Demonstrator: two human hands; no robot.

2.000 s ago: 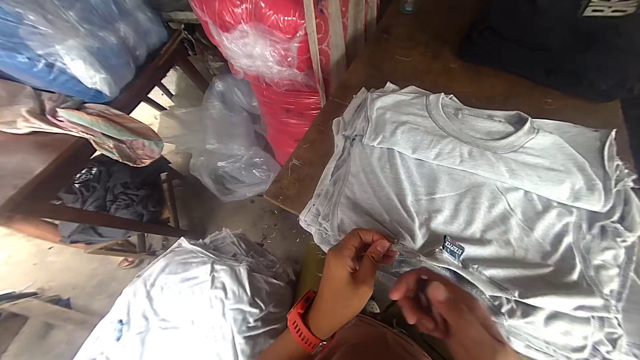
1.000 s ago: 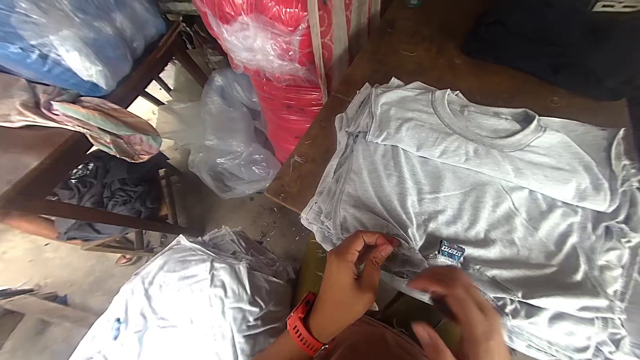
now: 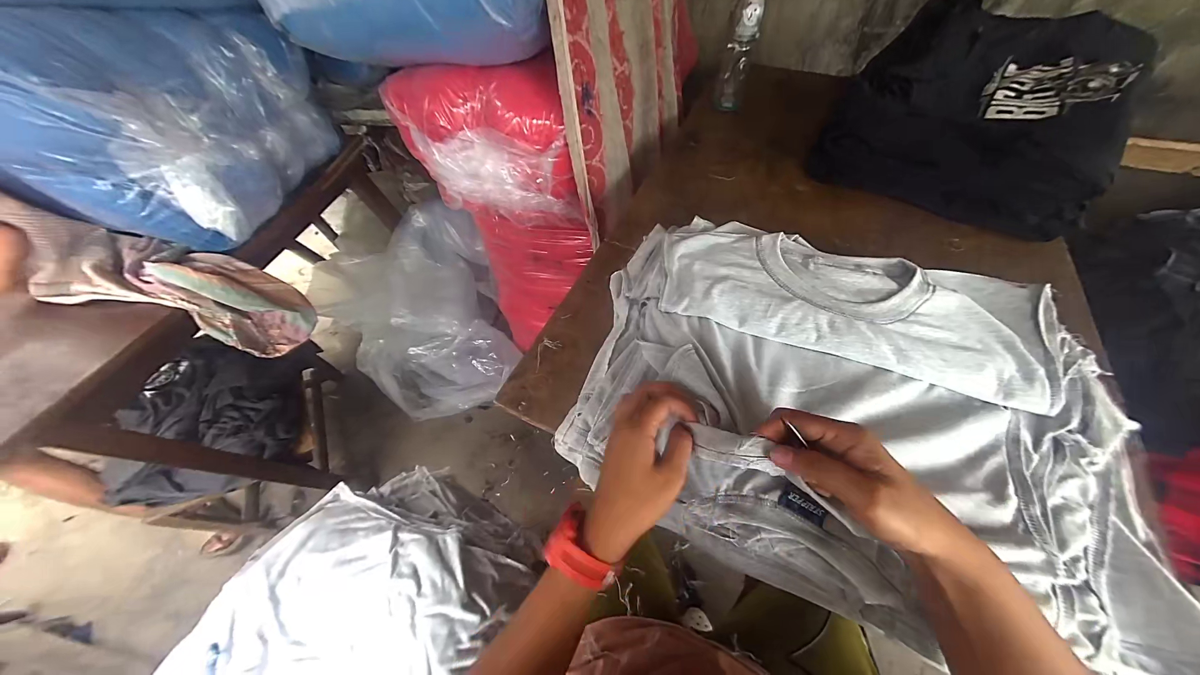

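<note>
Grey T-shirts (image 3: 844,375) lie stacked on a dark wooden table, the top one with its ribbed neckline towards the far side. Near the close edge, my left hand (image 3: 647,455) pinches a strip of grey fabric edge (image 3: 727,445). The other end of that strip is between the fingers of my right hand (image 3: 848,469), which also has a thin metal tool, its kind unclear, showing at the fingertips. Just below the right hand is a dark woven label (image 3: 802,504) bearing writing, sewn on the grey cloth. A red wristband (image 3: 574,551) is on my left wrist.
A pile of light grey garments (image 3: 347,581) is at lower left. Beyond the table's left edge (image 3: 534,375) are clear plastic bags (image 3: 431,319) and a red wrapped bundle (image 3: 516,187). Black folded garments (image 3: 975,122) and a glass bottle (image 3: 736,66) stand farther back. A person is partly visible at far left.
My right hand, blurred and off the cloth before, now grips the fabric edge beside my left hand. The cloth edge is now raised between both hands. The view has shifted upward.
</note>
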